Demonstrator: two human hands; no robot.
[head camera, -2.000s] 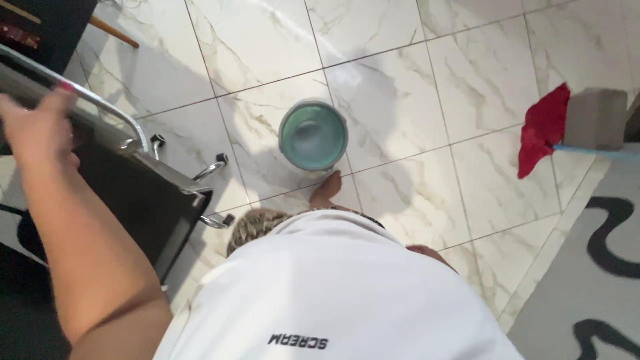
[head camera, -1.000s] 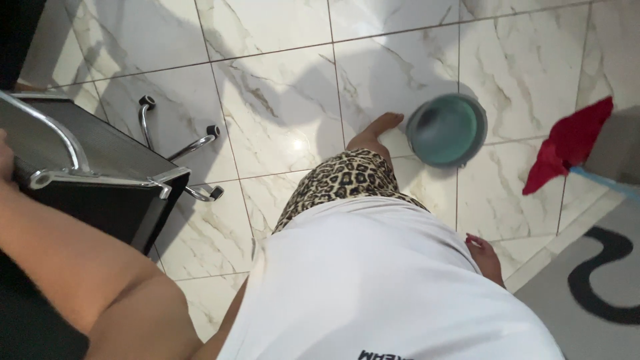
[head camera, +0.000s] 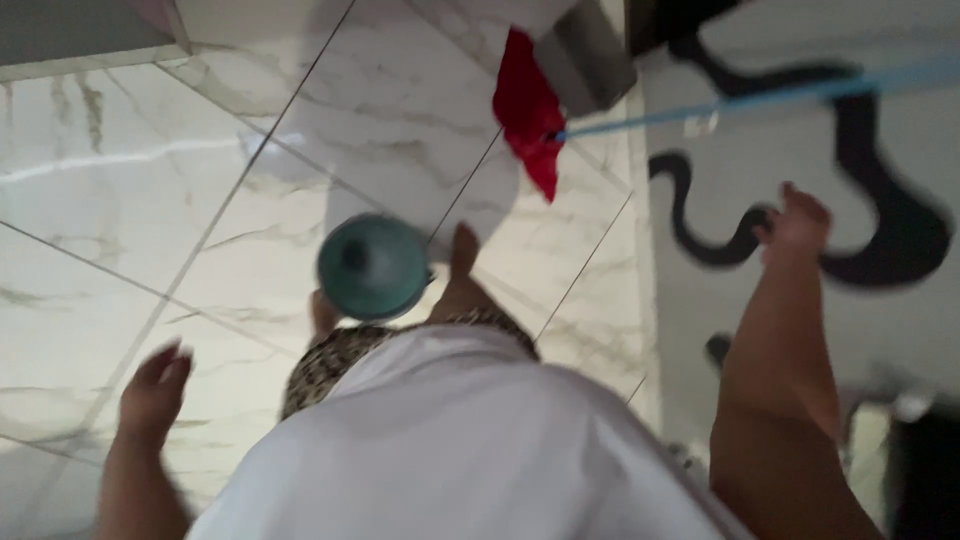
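A round teal bucket (head camera: 373, 268) stands on the marble-look floor tiles by my bare feet, a little left of the middle. Left of it, my left hand (head camera: 156, 386) hangs in the air with nothing in it, its fingers slightly curled. My right hand (head camera: 796, 219) is at the right, over or near the grey surface with black curves, and appears to hold nothing. Between the two hands, beyond my feet, a red cloth (head camera: 529, 109) lies at the end of a light blue pole (head camera: 690, 111), which runs off to the right.
A grey box-like object (head camera: 589, 60) is beside the red cloth. The grey surface with black wavy shapes (head camera: 892, 217) borders the tiles on the right. A grey block with a pale edge (head camera: 82, 37) stands at the top left, and something dark is at the lower right.
The view has turned strongly. My left hand, earlier at the chair with the chrome frame, is now off it in the air. My right hand has come into view.
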